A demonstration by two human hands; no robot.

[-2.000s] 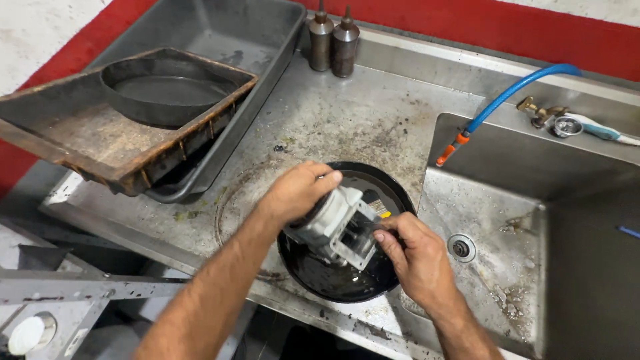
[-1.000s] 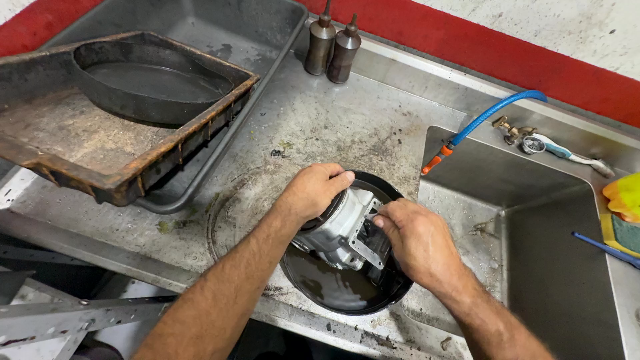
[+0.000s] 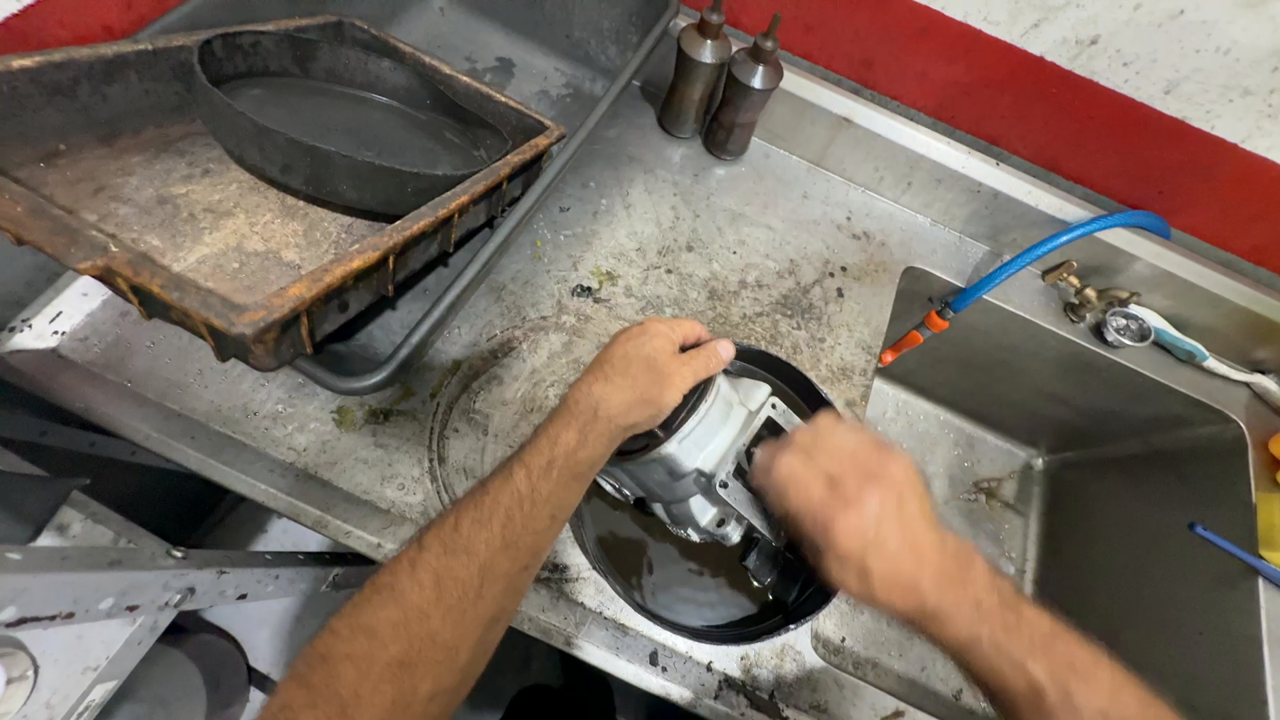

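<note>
My left hand (image 3: 650,375) grips the dark rounded end of a cast metal housing (image 3: 690,450), with the thumb over its top. The housing lies tilted in a round black pan (image 3: 700,630) that holds dark liquid. On its right side is a flat flange (image 3: 745,490) with bolt holes around an opening. My right hand (image 3: 840,490), blurred and with curled fingers, is at that flange; whether it holds anything is hidden. A black part (image 3: 762,560) shows below the flange, near the liquid.
A rusty tray (image 3: 300,310) bearing an oval black pan (image 3: 350,110) rests over a large grey tub (image 3: 450,310) at left. Two dark squeeze bottles (image 3: 740,100) stand behind. At right are a steel sink (image 3: 1140,540), a blue hose (image 3: 1060,240), a brass tap (image 3: 1085,290) and a brush (image 3: 1190,350).
The view has shifted somewhat. My left hand stays on the housing's dark end. My right hand remains by the flange, its fingers now blurred by motion.
</note>
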